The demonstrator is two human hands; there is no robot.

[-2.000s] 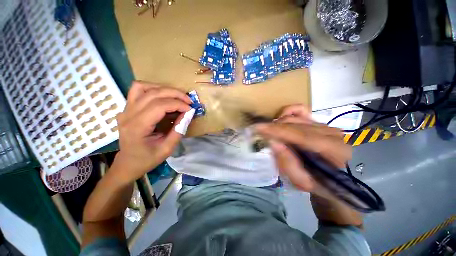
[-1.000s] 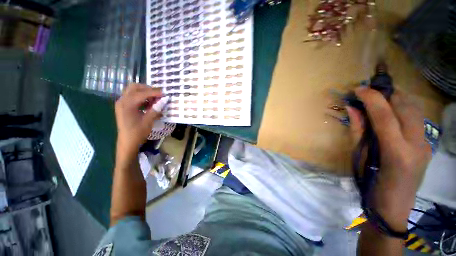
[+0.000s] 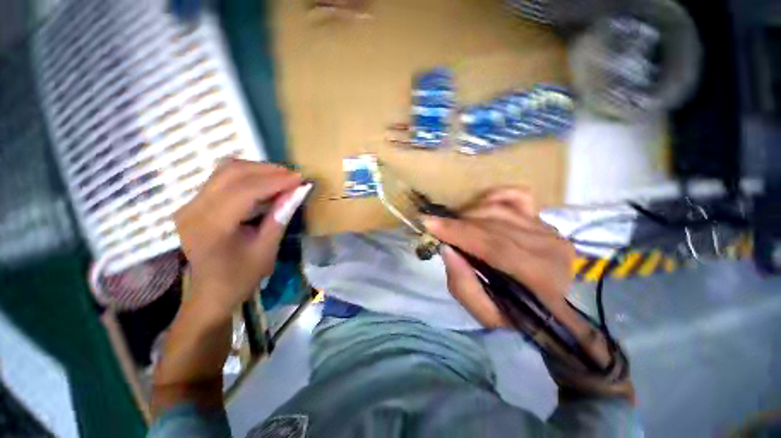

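Observation:
A single blue circuit board (image 3: 360, 175) lies on the tan cardboard (image 3: 334, 94). My left hand (image 3: 244, 227), white cover on a fingertip, is left of it, fingertips pinched on what looks like a small dark component, blurred. My right hand (image 3: 505, 257) holds the soldering iron (image 3: 514, 304). Its tip and the whitish solder tube (image 3: 396, 208) point at the board's right edge. A short stack of blue boards (image 3: 432, 107) and a longer overlapping row (image 3: 518, 118) lie further up.
The white component sheet (image 3: 154, 120) is at left on the green mat. The grey cup of wire wool (image 3: 634, 60) is upper right. Black cables (image 3: 604, 295) run at right. A round pinkish grille (image 3: 141, 282) is below the sheet. Yellow-black tape (image 3: 634, 259) marks the floor.
My left hand has left the component sheet and is near the single board. The iron has come to that board. The view has swung back right from the sheet.

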